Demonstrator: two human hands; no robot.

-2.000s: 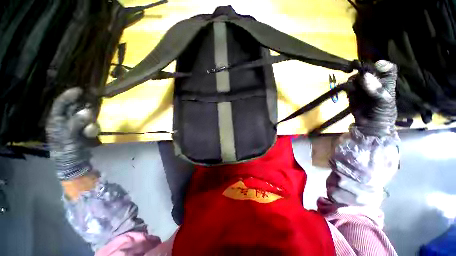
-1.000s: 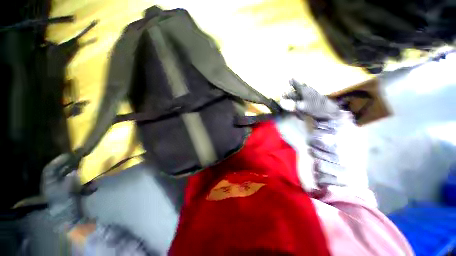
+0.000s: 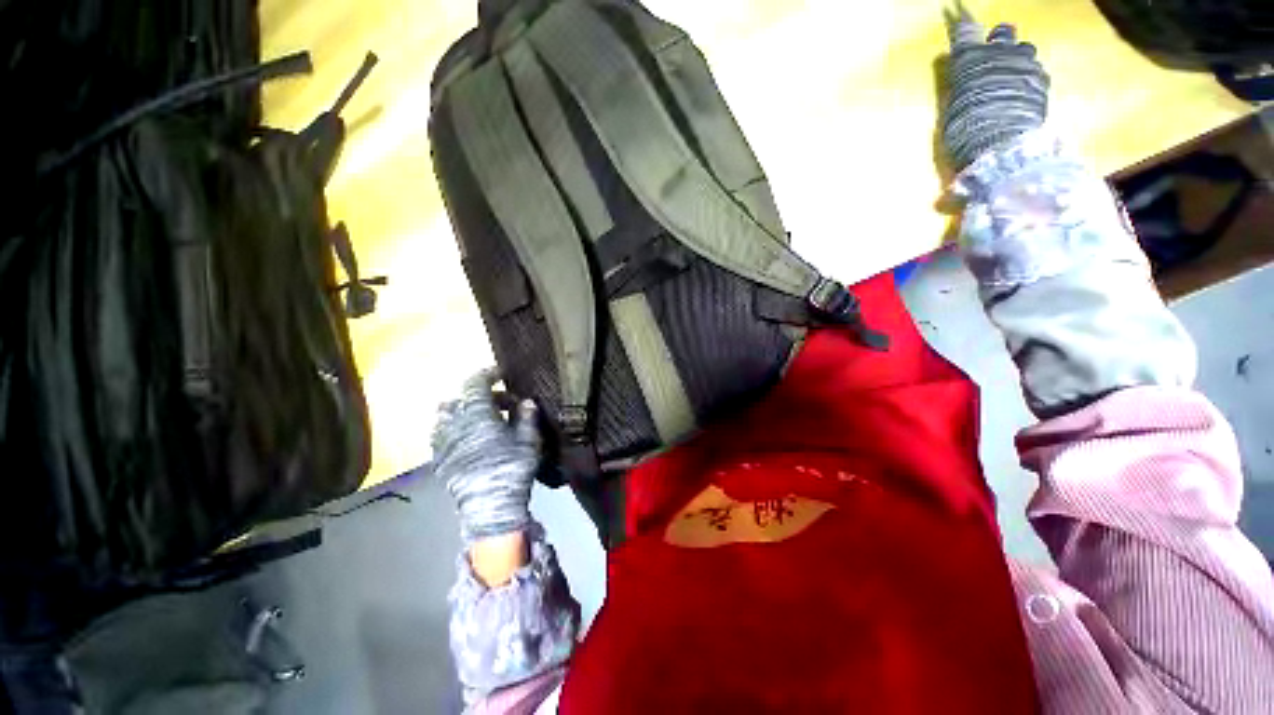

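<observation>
An olive-green and black backpack [image 3: 699, 210] lies on the pale-yellow table, tilted, with its back side up and its lower edge against my red apron. Its two padded shoulder straps [image 3: 552, 238] lie over the mesh back panel [image 3: 727, 328]. My left hand [image 3: 486, 454], in a grey-white knit glove, grips the bag's lower left corner beside the strap end; some fingertips are hidden. My right hand [image 3: 995, 95], also gloved, is away from the bag at the upper right. Its fingers are curled around what look like thread snips [image 3: 958, 17]; only a small pointed tip shows.
A dark backpack stack [image 3: 182, 335] fills the left side, with loose webbing straps sticking out. Another dark pile [image 3: 1188, 31] is cut off at the upper right. An open brown cardboard box [image 3: 1243, 259] with dark contents stands beyond the table edge at right.
The shoulder straps, earlier pulled outward by both hands, now lie on the bag. My left hand has moved in to the bag's lower corner. My right hand has released its strap and moved up over the table.
</observation>
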